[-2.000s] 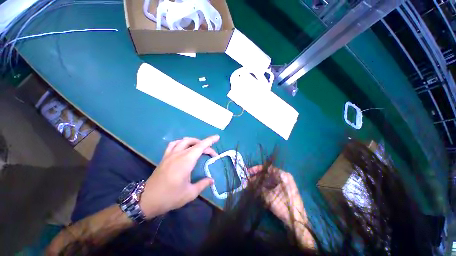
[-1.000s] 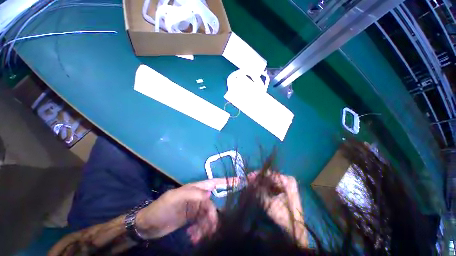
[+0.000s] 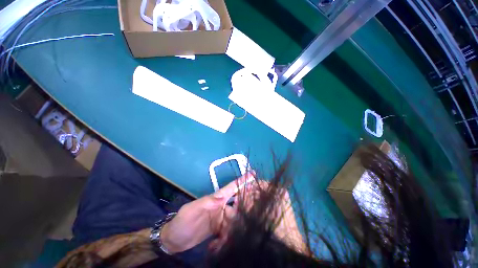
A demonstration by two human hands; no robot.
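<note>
A white rounded-square frame (image 3: pixel 228 158) with an open centre is held near the bench's front edge. My left hand (image 3: pixel 195 220), with a metal watch at the wrist, has its fingers on the frame's lower right part. My right hand (image 3: pixel 272 209) is beside it at the right, largely behind dark hair. The fingertips of both hands meet at the frame's lower right side. Hair and fingers hide what they touch there.
A brown carton (image 3: pixel 181 44) of white frames stands at the back. White sheets (image 3: pixel 181 99) and tiny white pieces (image 3: pixel 203 81) lie mid-bench. A metal post (image 3: pixel 335 39) rises behind. A frame with a thin tail (image 3: pixel 373 123) and a carton with clear film (image 3: pixel 343 180) are right.
My left hand has moved from the frame's left side to its lower right, meeting my right hand. The frame's lower part is now covered by fingers. The view has shifted slightly.
</note>
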